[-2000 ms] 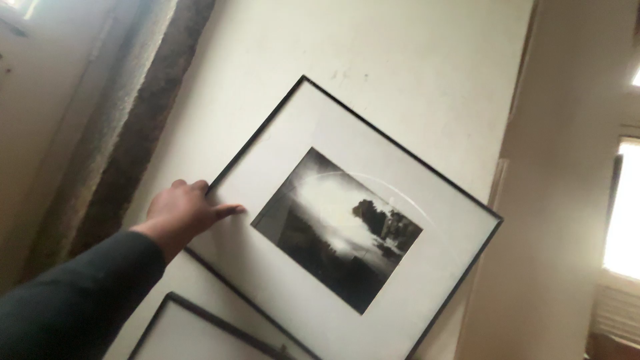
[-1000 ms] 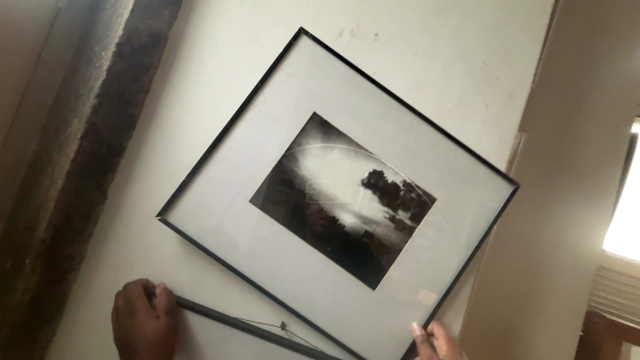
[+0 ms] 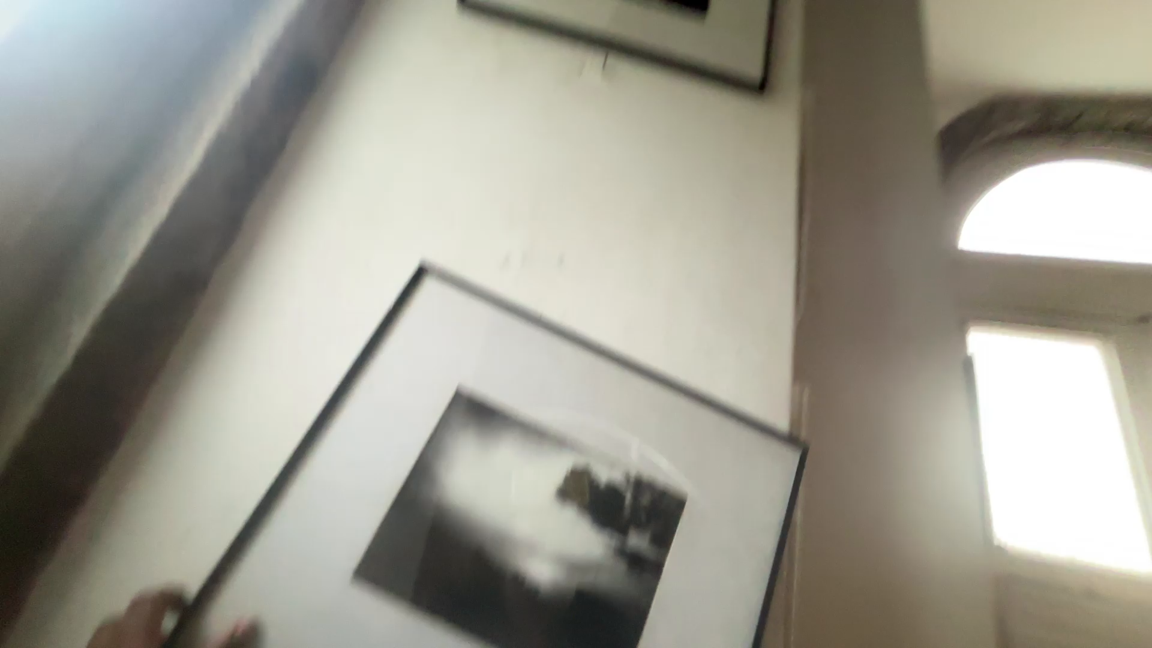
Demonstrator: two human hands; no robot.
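A framed black-and-white photograph [image 3: 531, 513] with a wide pale mat and a thin black frame is against the white wall; its lower edge lies below the view. My left hand [image 3: 171, 619] grips the frame's left edge near the bottom, fingers on both sides of the black border, blurred and partly cut off. A curved reflection crosses the glass. Higher up on the wall hangs a second black-framed picture [image 3: 621, 40], of which only the lower part shows. My right hand is outside the view.
A dark rough beam or edge [image 3: 180, 243] runs slanting along the left. To the right stands a wall edge [image 3: 864, 270], and beyond it a bright window [image 3: 1057, 450] beneath an arched pane [image 3: 1066, 211]. Faint marks show on the white wall [image 3: 558, 180].
The view has swung upward, bringing the upper picture in. My left hand, on the lower dark frame a second ago, is now on the photograph's frame. My right hand has left the view.
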